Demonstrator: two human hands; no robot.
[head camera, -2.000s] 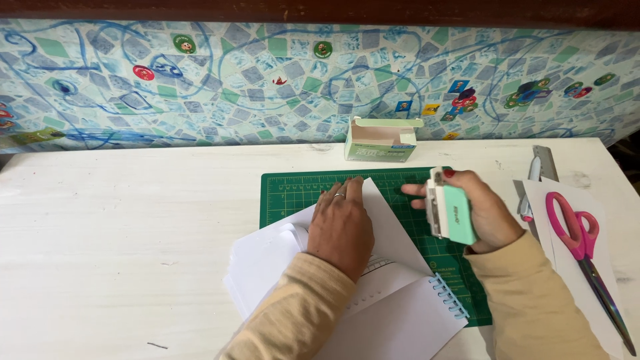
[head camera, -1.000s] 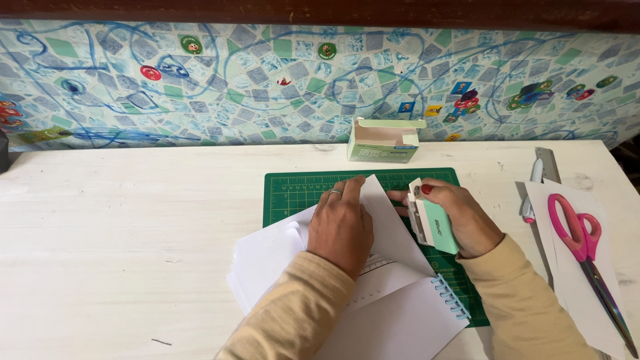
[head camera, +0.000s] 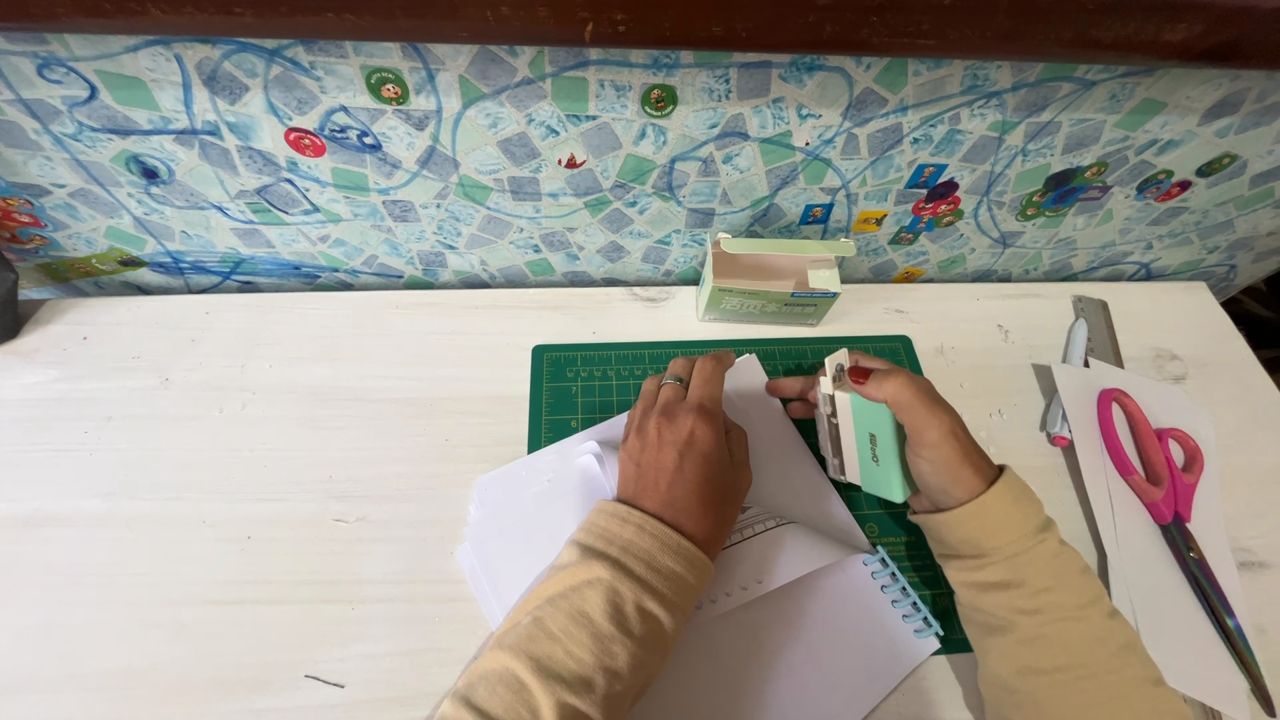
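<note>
My left hand (head camera: 685, 445), a ring on one finger, presses flat on white paper sheets (head camera: 540, 500) over a green cutting mat (head camera: 600, 385). My right hand (head camera: 900, 420) grips a mint-green and white handheld paper punch (head camera: 868, 435) just right of the sheets' edge, its fingertips near that edge. Light blue binding rings (head camera: 902, 592) run along the edge of a white page (head camera: 800, 640) nearer to me. A page between bears printed lines and a row of small holes, partly under my left sleeve.
A green cardboard box (head camera: 768, 300), its top open, stands behind the mat. At the right lie pink-handled scissors (head camera: 1160, 470) on paper pieces (head camera: 1110, 520), a marker (head camera: 1072, 375) and a metal ruler (head camera: 1098, 330). A dark object (head camera: 8, 300) stands at the left edge.
Two seconds ago the punch was held higher and farther right of the sheets; my right hand has brought it closer to their edge. My left hand has stayed on the paper.
</note>
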